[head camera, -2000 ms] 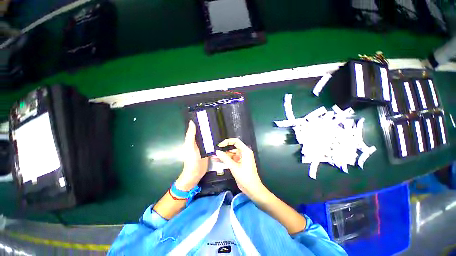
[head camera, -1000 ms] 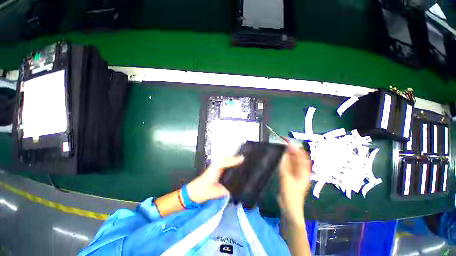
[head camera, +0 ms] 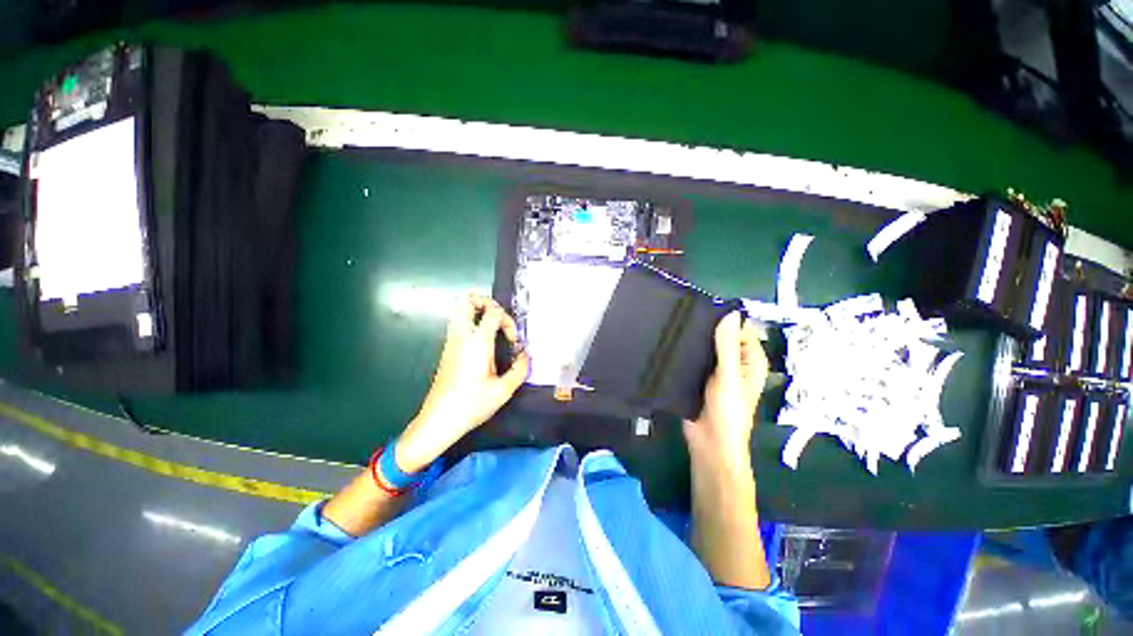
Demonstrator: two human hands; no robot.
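An open tablet housing lies on the dark green mat in front of me, its mainboard at the far end and its white area partly showing. A black battery pack is tilted over the housing's right part, covering some of the white area. A thin lead shows near its far edge. My right hand holds the battery's right edge. My left hand is at the housing's left edge, fingers curled; whether it grips the edge is unclear.
A liner pile lies to the right. Beyond it are a battery stack and a battery tray. A stack of housings stands left. A blue bin is below the bench edge. The green conveyor runs beyond a white rail.
The battery has turned from white strips up to plain black side up and moved over the housing. My left hand has let go of it and moved left to the housing's edge.
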